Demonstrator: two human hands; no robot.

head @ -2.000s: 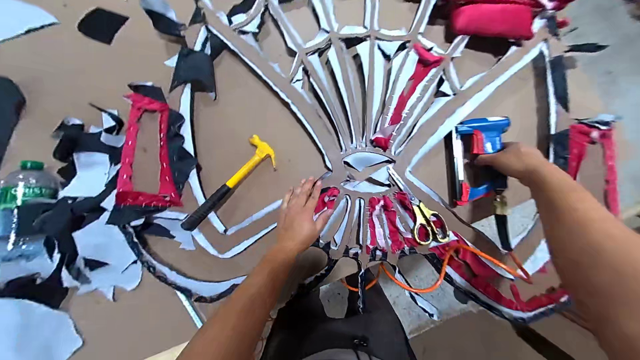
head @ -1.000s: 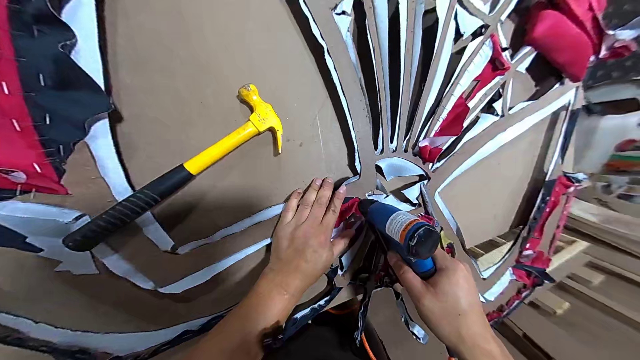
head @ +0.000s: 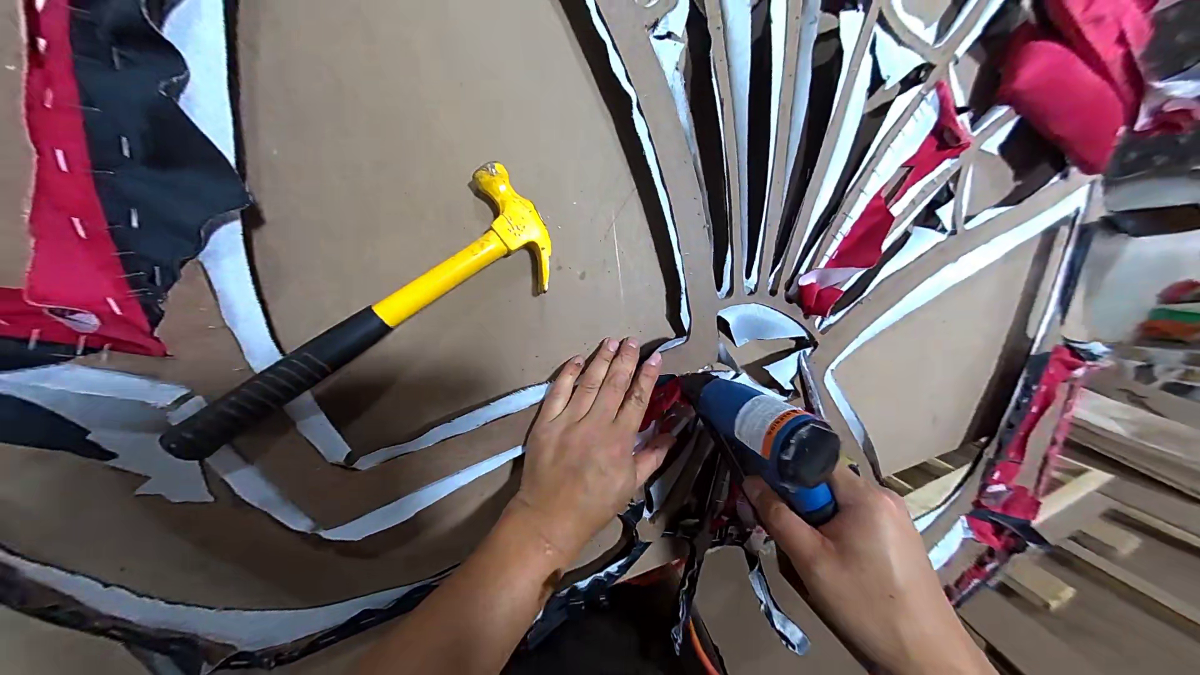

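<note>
My left hand (head: 595,441) lies flat on the brown cut-out board (head: 422,112), its thumb beside red fabric (head: 664,403) near the board's narrow centre. My right hand (head: 858,548) is wrapped around a blue pneumatic staple gun (head: 759,431), whose nose points at that red fabric, close to my left fingertips. Whether the nose touches the fabric is hidden. Left of my hands, a claw hammer (head: 441,277) with a yellow head and black grip lies on the board. White-edged slots (head: 750,141) fan upward from the centre, one with a red fabric strip (head: 867,234) along it.
A red and black stapled fabric frame (head: 84,187) lies at the upper left. Bundled red fabric (head: 1069,84) sits at the upper right. Wooden slats (head: 1078,492) show below the board at the right. Part of an orange hose (head: 701,647) shows at the bottom.
The staple gun in my right hand has moved from the right side to the centre, beside my left hand. The view has moved much closer to the board.
</note>
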